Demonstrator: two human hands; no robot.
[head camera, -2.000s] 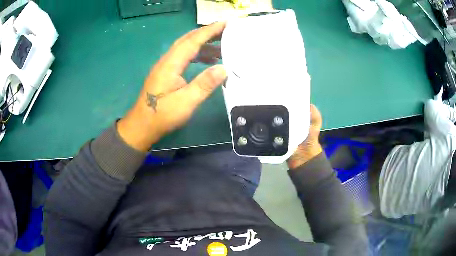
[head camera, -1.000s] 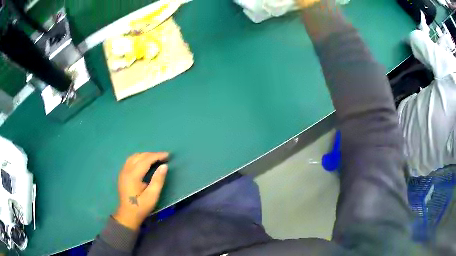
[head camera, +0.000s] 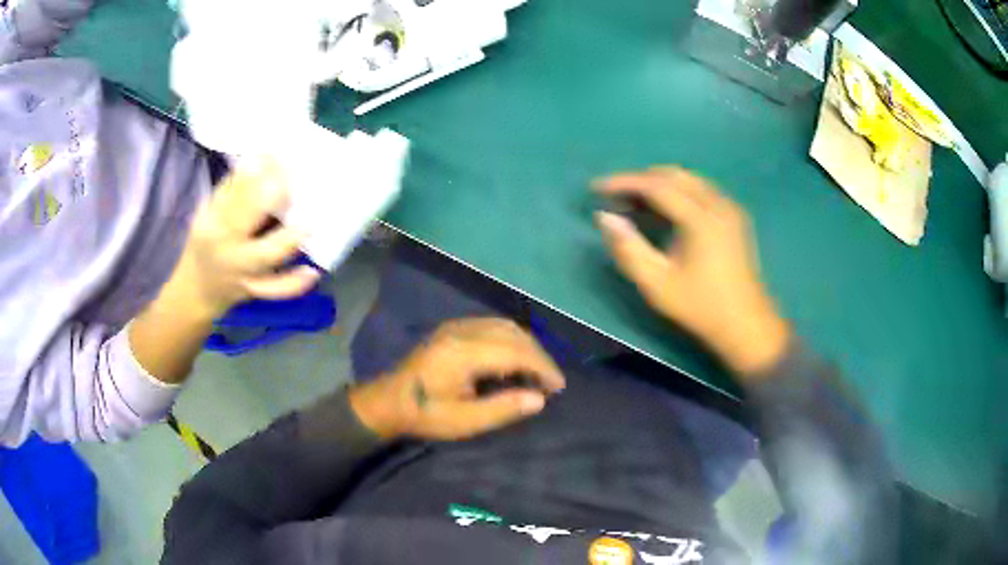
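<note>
My left hand (head camera: 470, 381) is blurred, low in front of my body below the bench edge, fingers apart and empty. My right hand (head camera: 691, 259) is over the green bench (head camera: 531, 210), fingers curved apart, holding nothing visible. At the left, another person's hand (head camera: 238, 237) is at a blurred white camera housing (head camera: 343, 188) at the bench edge. Beyond it, white unfinished cameras (head camera: 442, 50) lie on the bench, one with an open round opening.
A coworker's sleeve and light top (head camera: 66, 243) are close on the left. Blue stools (head camera: 50, 497) stand below. A screw box with a metallic top (head camera: 752, 66) is at the far side. Yellow parts (head camera: 879, 127) lie on a tan sheet (head camera: 884, 193) at the upper right.
The view has swung left. The camera body I held two seconds ago is out of my hands. My right arm has come back from its far reach. A coworker and a white housing now show.
</note>
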